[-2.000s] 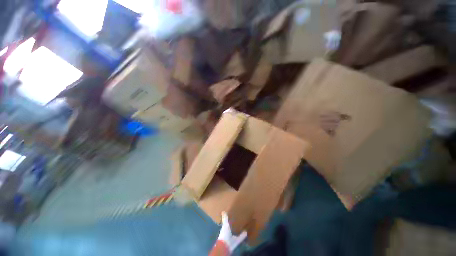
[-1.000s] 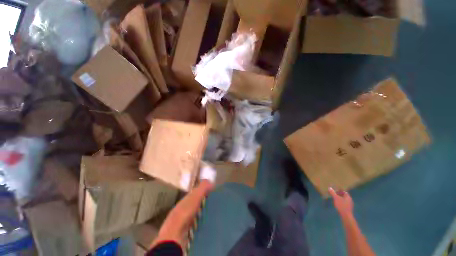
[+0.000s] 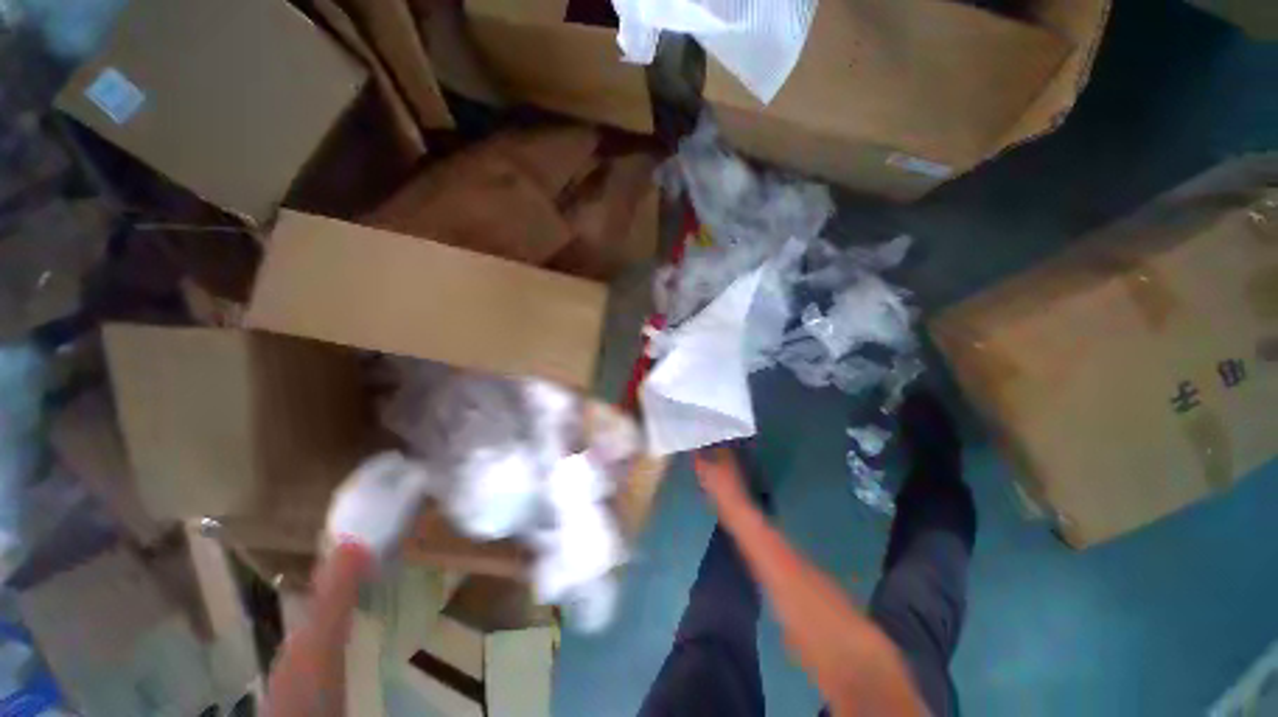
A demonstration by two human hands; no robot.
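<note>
An open brown carton (image 3: 182, 420) lies at the left with crumpled white and greyish packing scraps (image 3: 498, 483) in its opening, some hanging over its edge. My left hand (image 3: 376, 504), in a white glove, is blurred at the carton's near side; its grip is unclear. My right hand (image 3: 718, 474) looks bare and holds the lower edge of a white sheet (image 3: 708, 378) above the floor. Crinkled clear plastic film (image 3: 841, 315) lies on the floor beyond that sheet.
A large open carton (image 3: 897, 77) stands ahead, with white wrap (image 3: 729, 35) over its edge. A closed printed carton (image 3: 1135, 378) is at the right. More cartons (image 3: 217, 98) are heaped at the left. My legs (image 3: 918, 560) are below.
The view has shifted. My left hand has moved from a small carton to the open carton with scraps. My right hand has left the printed carton's side and now holds a white sheet.
</note>
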